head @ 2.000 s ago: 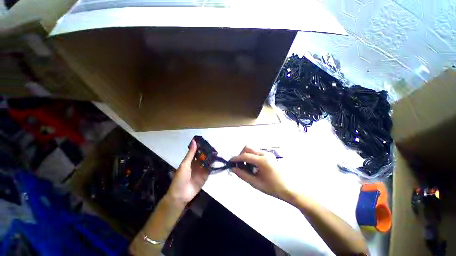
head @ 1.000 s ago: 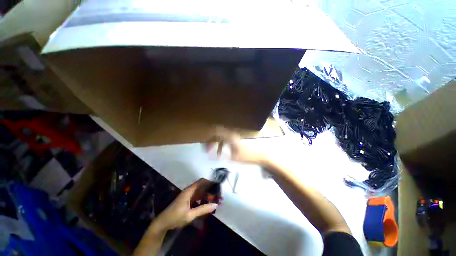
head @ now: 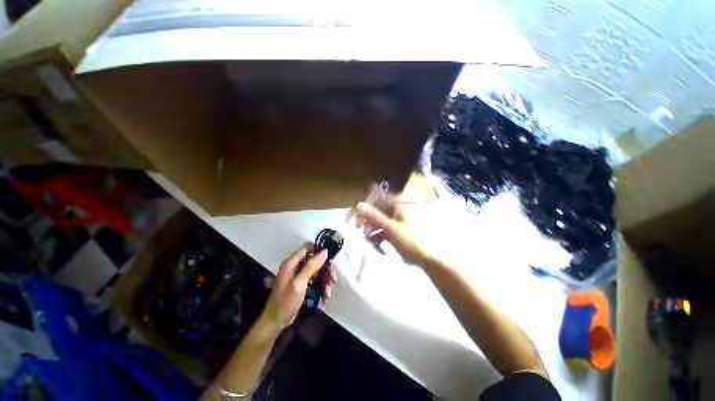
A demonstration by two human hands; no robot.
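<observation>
My left hand (head: 294, 286) holds a black electronic device (head: 315, 291) together with a looped black charging cable (head: 329, 242), over the white table's front edge. The loop stands up above the fingers. My right hand (head: 392, 235) is to the right, in front of the left carton's mouth. A faint, blurred see-through piece, apparently a small clear bag (head: 381, 197), shows at its fingertips. The cable pile (head: 541, 180) lies on clear plastic at the back right of the table.
The large left carton (head: 274, 133) opens towards me behind my hands. The right carton (head: 666, 180) holds dark devices, one lit. An orange-and-blue ring (head: 586, 330) stands beside it. A floor carton of dark units (head: 196, 294) and blue bag (head: 70, 341) are lower left.
The cable loop is now gathered against the device in my left hand, which rose after dipping. My right hand left the cable and moved up towards the left carton, then slightly right.
</observation>
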